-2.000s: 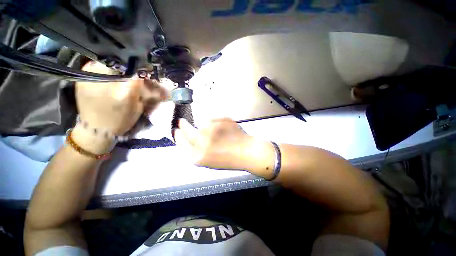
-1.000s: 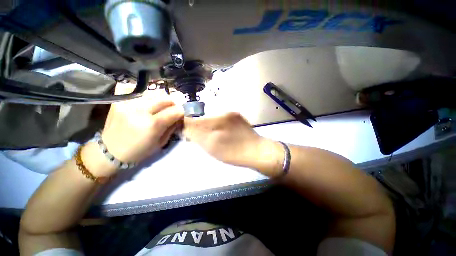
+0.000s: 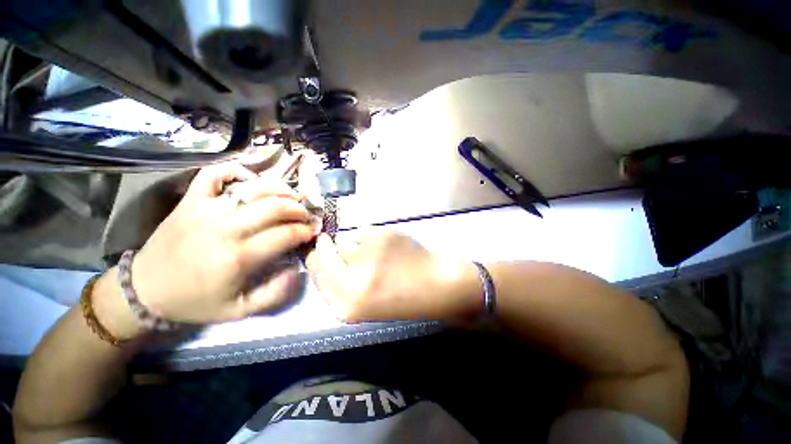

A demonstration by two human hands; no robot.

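Note:
A small strip of dark ribbed trim (image 3: 330,217) shows between my fingertips, just below the pale grey-blue tension knob (image 3: 336,181). My left hand (image 3: 227,247) grips the trim's left side with thumb and fingers, and grey-olive shell fabric (image 3: 143,198) lies behind it. My right hand (image 3: 382,273) pinches the trim's lower end. The fingertips of both hands nearly meet. The rest of the trim is hidden by my hands, and the needle area is washed out by bright light.
The sewing machine head (image 3: 520,52) spans the top. Dark thread snips (image 3: 503,176) lie on the beige machine bed (image 3: 425,165). A black flat object (image 3: 694,224) is at the table's right end. A large silver-grey knob (image 3: 243,35) hangs at the upper left.
My left hand has moved down and left, with its fingers more spread in view. My right hand has moved slightly down. The dark trim shows again below the tension knob.

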